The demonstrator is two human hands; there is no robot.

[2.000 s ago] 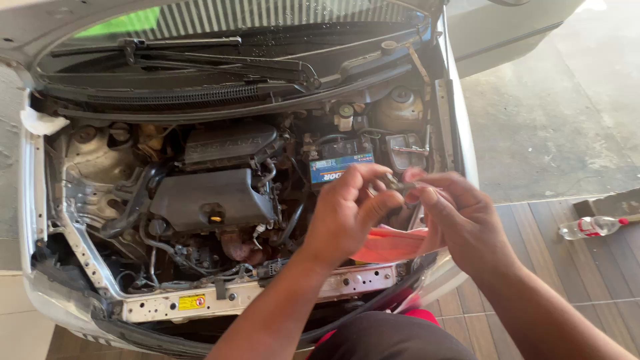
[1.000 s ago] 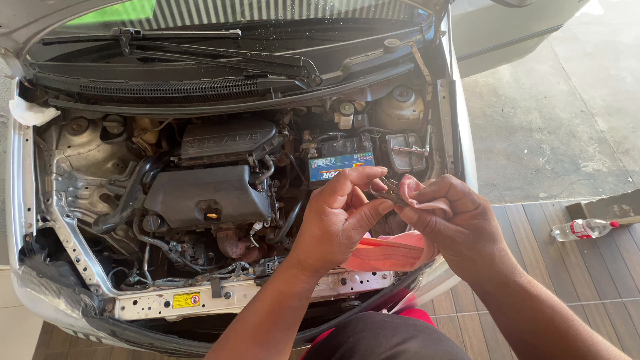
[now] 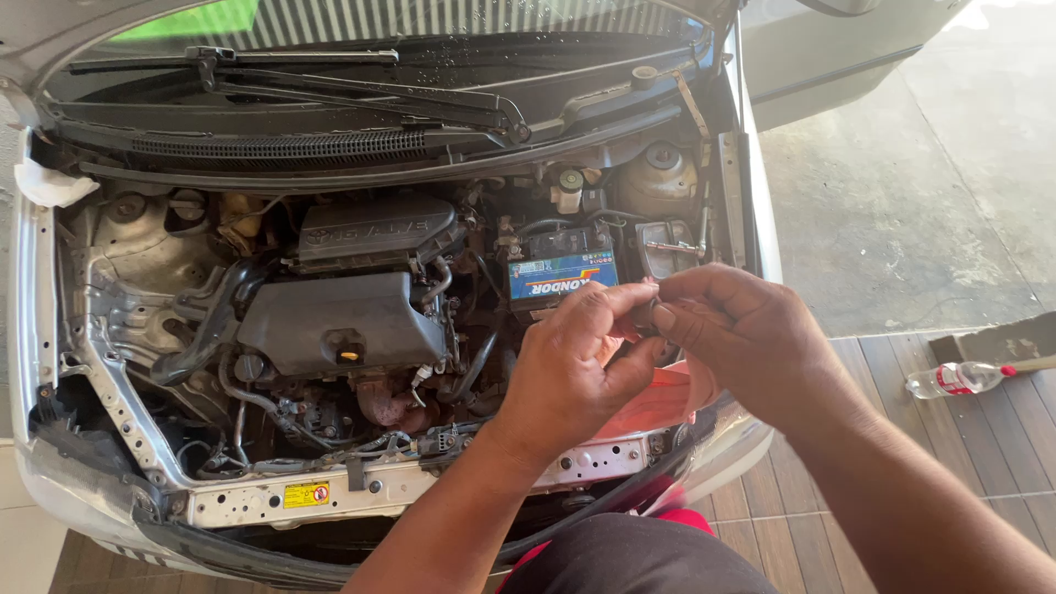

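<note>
My left hand (image 3: 569, 359) and my right hand (image 3: 742, 338) meet over the front right of a car's open engine bay. Between their fingertips is a small dark metal part (image 3: 646, 317), mostly covered by the fingers; its kind cannot be told. A pink cloth (image 3: 660, 400) hangs from my right hand, with its lower folds over the front crossmember. Just beyond my left hand sits the car battery (image 3: 561, 275), with a blue label. A ratchet-like metal tool (image 3: 676, 247) lies by the grey tray right of the battery.
The black engine cover (image 3: 346, 322) and air filter housing (image 3: 375, 231) fill the middle of the bay. The metal front crossmember (image 3: 396, 495) runs along the near edge. A white cloth or paper (image 3: 51, 183) rests on the left fender; a plastic bottle (image 3: 957, 379) lies on the floor at right.
The fingers of both hands have shifted around the small metal part, which shows less than one second ago. The pink cloth stays with my right hand.
</note>
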